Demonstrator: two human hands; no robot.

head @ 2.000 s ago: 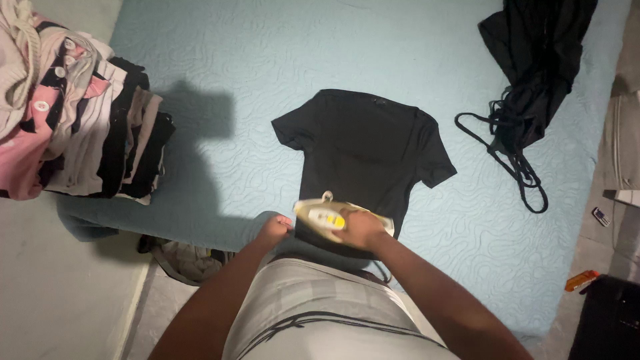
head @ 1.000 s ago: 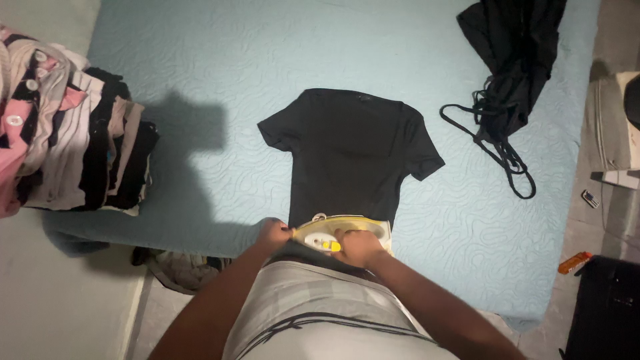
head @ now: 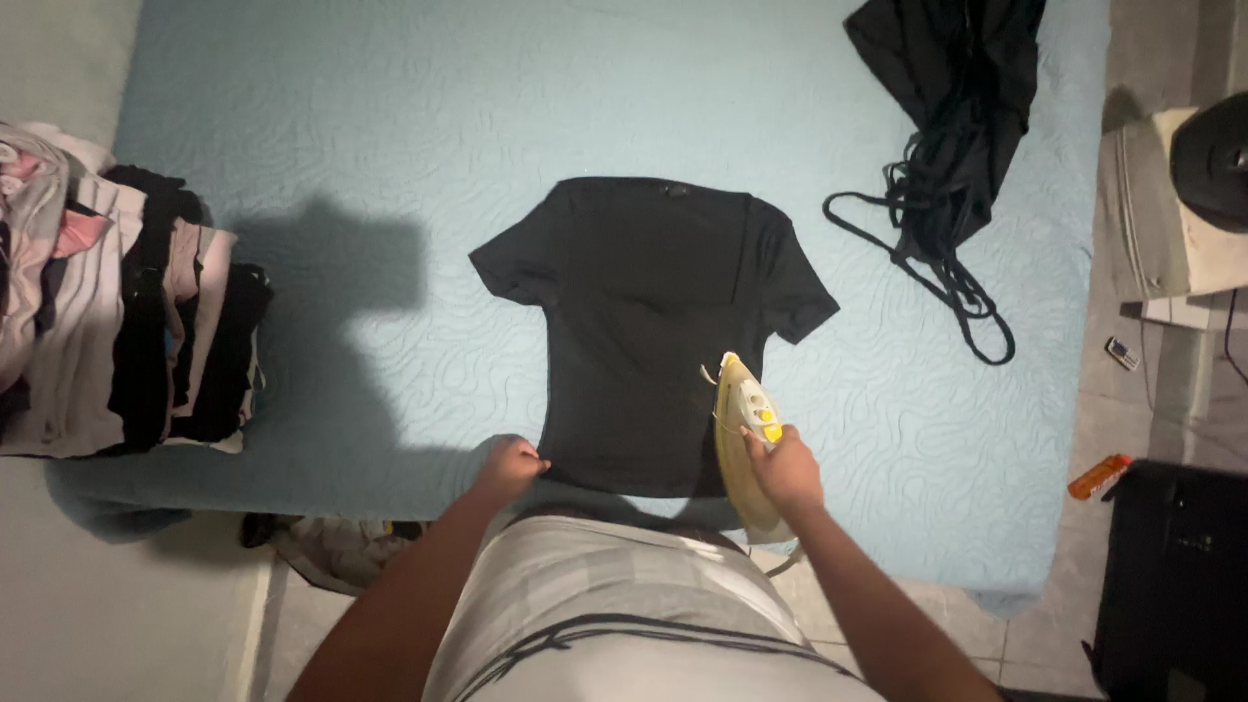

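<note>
A black short-sleeved T-shirt (head: 643,341) lies spread flat on a light blue patterned bedspread (head: 370,97), its neck away from me and its hem near my waist. My right hand (head: 785,471) grips the handle of a yellow and white clothes iron (head: 743,444), whose tip points away from me over the shirt's lower right side edge. At the hem's left corner, my left hand (head: 512,466) pinches the black fabric between thumb and fingers. Whether the iron's sole touches the cloth is hidden.
Folded clothes (head: 97,322) are stacked at the left edge of the bed. A black garment with thin straps (head: 960,146) lies at the upper right. Beyond the bed's right side are a black case-like object (head: 1175,575), an orange item (head: 1099,477) and a small remote or phone (head: 1122,353) on the floor.
The iron was lying across the hem, tip to the left; it has moved to the shirt's right side and turned to point away from me. My left hand remains by the hem's left corner.
</note>
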